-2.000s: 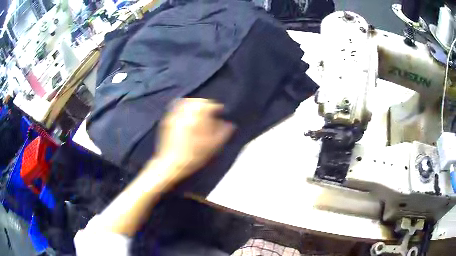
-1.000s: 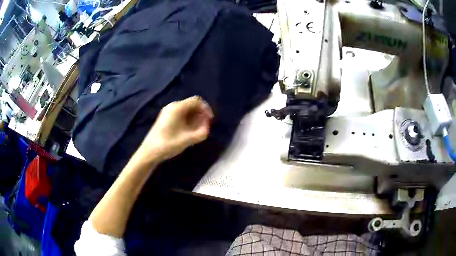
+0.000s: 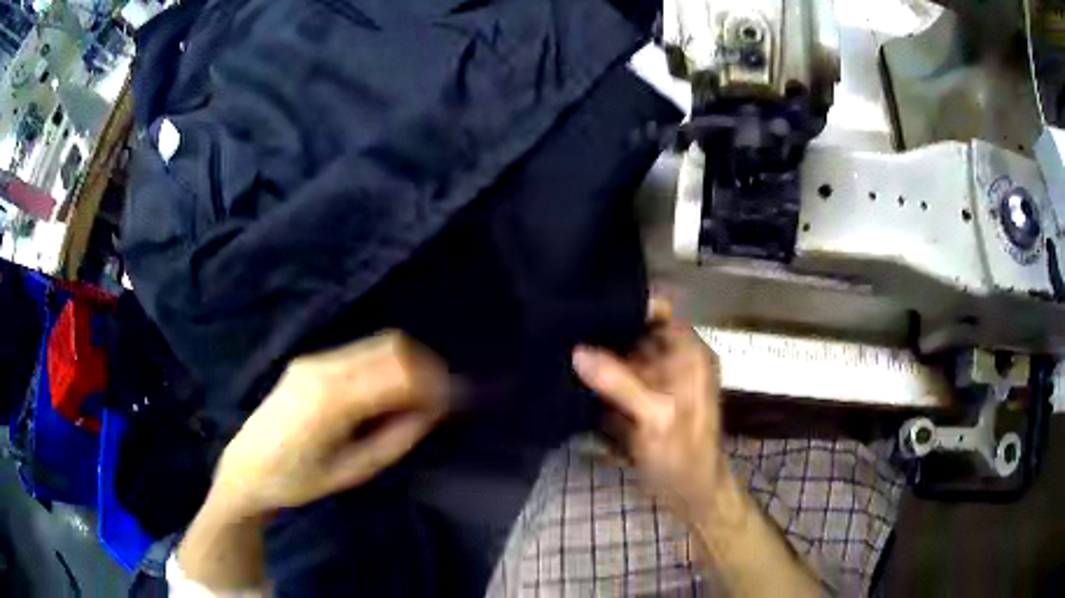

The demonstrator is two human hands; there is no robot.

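A large dark cloth garment (image 3: 327, 152) is spread over the table left of the machine and hangs over the table's front edge. My left hand (image 3: 350, 409) is over its lower part with curled fingers, blurred; whether it pinches cloth cannot be told. My right hand (image 3: 660, 397) is at the cloth's right edge, in front of the machine bed, with thumb and fingers on the dark cloth edge. A small white patch (image 3: 168, 140) lies on the cloth at the left.
The cream sewing machine (image 3: 899, 222) stands at the right, with its black needle area (image 3: 753, 175) beside the cloth. A silver bracket (image 3: 963, 438) hangs below it. A red basket (image 3: 76, 362) and blue bin (image 3: 115, 479) are at lower left. A checked apron (image 3: 572, 526) covers my lap.
My right hand has come into view at the cloth's right edge. The cloth's lower part has moved right and towards me, nearer the machine. The view has shifted, with the machine higher in the picture.
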